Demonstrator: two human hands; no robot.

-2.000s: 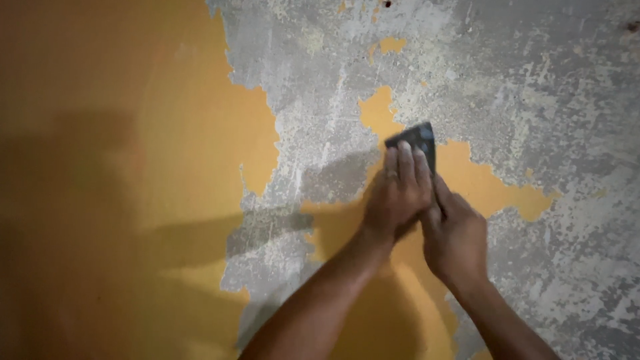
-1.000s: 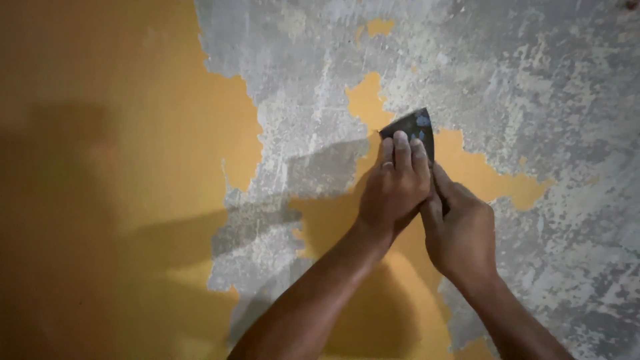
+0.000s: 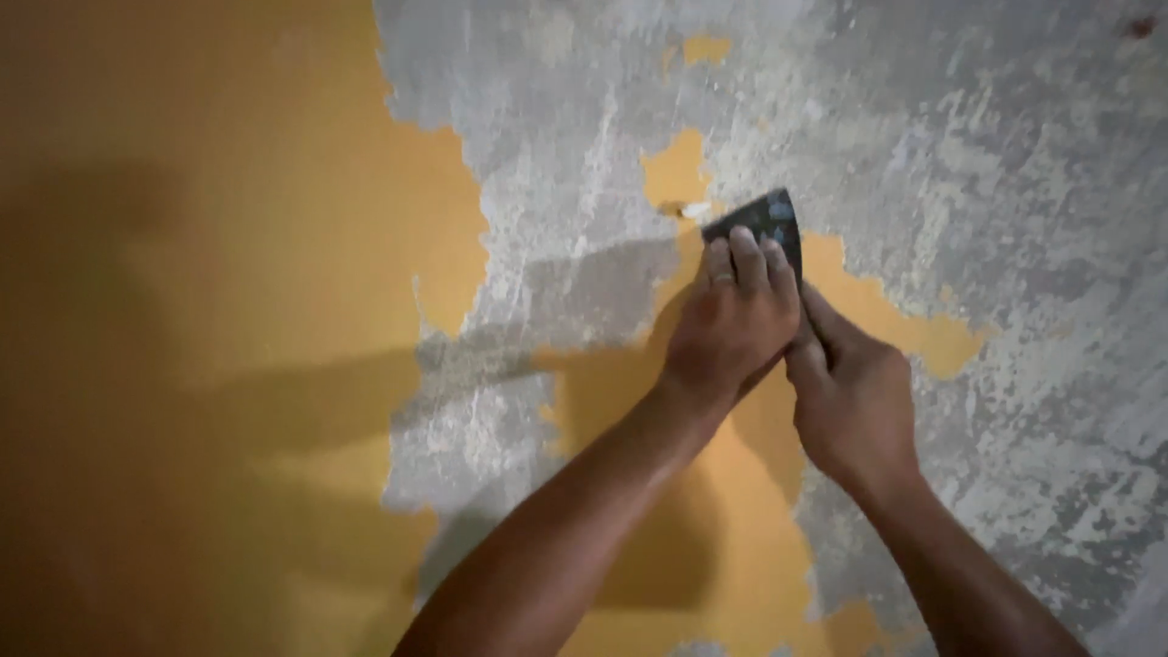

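A dark scraper blade [image 3: 776, 214] lies against the wall, a little right of centre, its wide edge facing up and left. My left hand [image 3: 735, 324] presses on the blade with its fingers laid over the face, and a ring shows on one finger. Just below and to the right, my right hand [image 3: 853, 392] is closed round the scraper's handle, which is mostly hidden. Beside the blade's left corner a small white flake [image 3: 695, 210] stands out at the lower end of a yellow paint patch [image 3: 675, 169].
Yellow-orange paint [image 3: 301, 210] covers the wall's left side with a ragged edge. Bare grey plaster [image 3: 1049, 228] spreads over the middle and right. More yellow paint [image 3: 944, 342] reaches right of the hands. A small yellow island [image 3: 705, 48] sits higher up. Arm shadows fall leftward.
A white flake now shows by the blade's left corner, where the earlier frames show none. Both hands stay on the scraper, close to the same patch of paint.
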